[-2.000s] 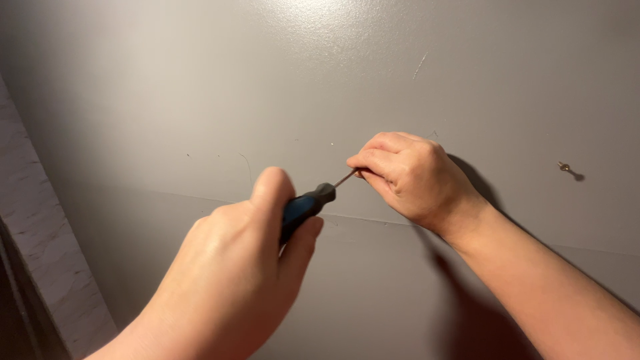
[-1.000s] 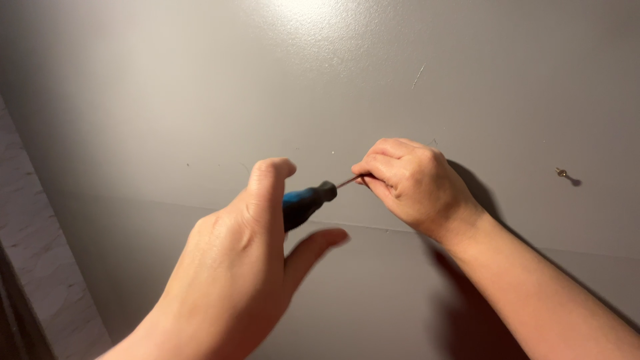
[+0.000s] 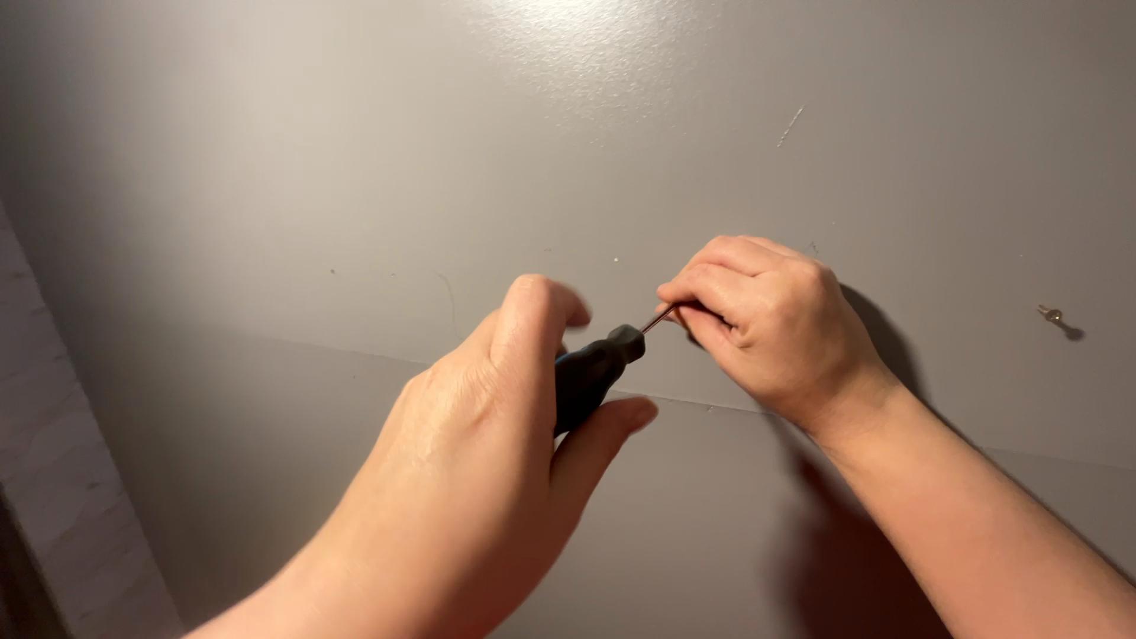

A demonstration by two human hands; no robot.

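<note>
My left hand point(image 3: 479, 408) is around the dark handle of a screwdriver point(image 3: 596, 373), with its thumb and forefinger lifted partly off the grip. The thin metal shaft slants up to the right, to the fingertips of my right hand point(image 3: 768, 324). There my right fingers pinch together around the shaft's far end. They hide the screwdriver's tip and whatever may be at it. Behind both hands is a smooth grey painted surface point(image 3: 373, 177).
A small metal screw or hook point(image 3: 1053, 315) sticks out of the grey surface at the right and casts a short shadow. A faint seam point(image 3: 710, 407) crosses behind the hands. A pale marbled strip point(image 3: 67, 444) borders the left side.
The screwdriver handle has turned, its blue part now mostly out of sight. My left thumb and forefinger have shifted on the grip. My right hand keeps its pinch.
</note>
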